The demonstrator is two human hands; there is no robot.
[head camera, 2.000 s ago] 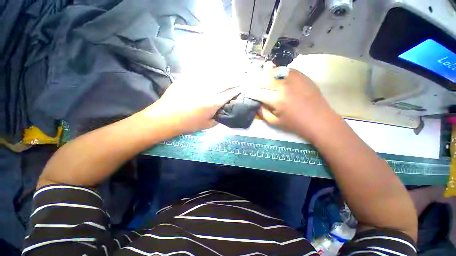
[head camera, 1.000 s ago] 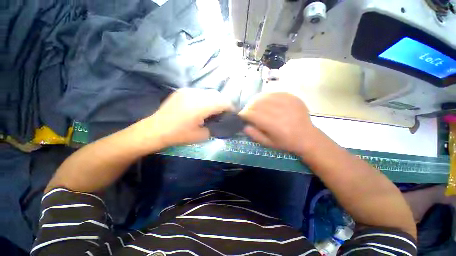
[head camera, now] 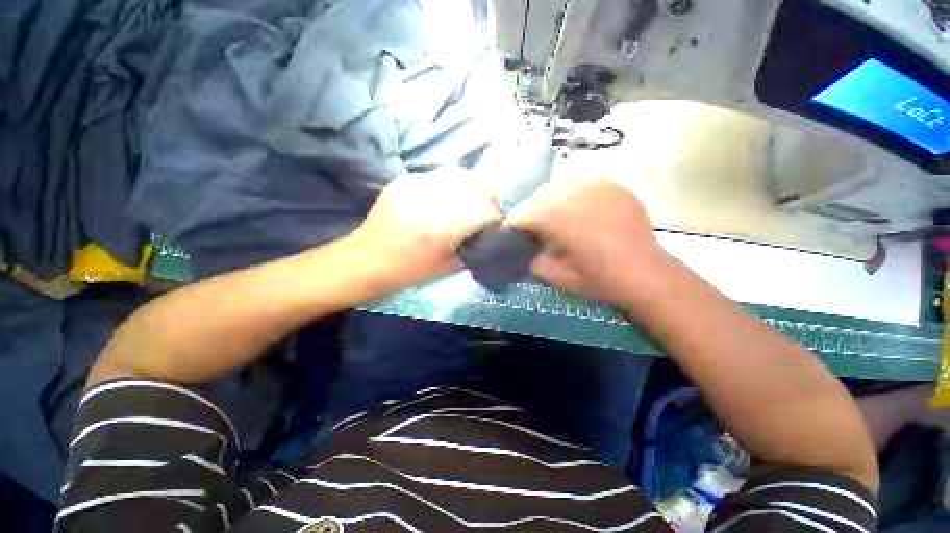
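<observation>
The dark hem or cuff (head camera: pixel 498 258) is bunched between my two hands, just in front of the presser foot. My left hand (head camera: pixel 422 224) grips its left side with thumb and fingers. My right hand (head camera: pixel 594 234) grips its right side. The hands nearly touch at the fingertips. The grey-blue garment body (head camera: pixel 271 125) lies in loose folds left of the needle, and a pale, brightly lit part of it runs from the hands toward the presser foot (head camera: pixel 536 112). The fingers hide part of the hem.
The white sewing machine head (head camera: pixel 688 62) is at the upper right with a lit control panel (head camera: pixel 885 102). The cream bed plate (head camera: pixel 698 172) lies right of the needle. A green measuring strip (head camera: pixel 583 325) runs along the near edge. Yellow tape (head camera: pixel 109 264) is at left. A blue basket (head camera: pixel 651 437) sits below.
Both hands have drawn back from near the needle toward the near edge with the hem, leaving the presser foot area visible. Since the middle frame they have shifted slightly right.
</observation>
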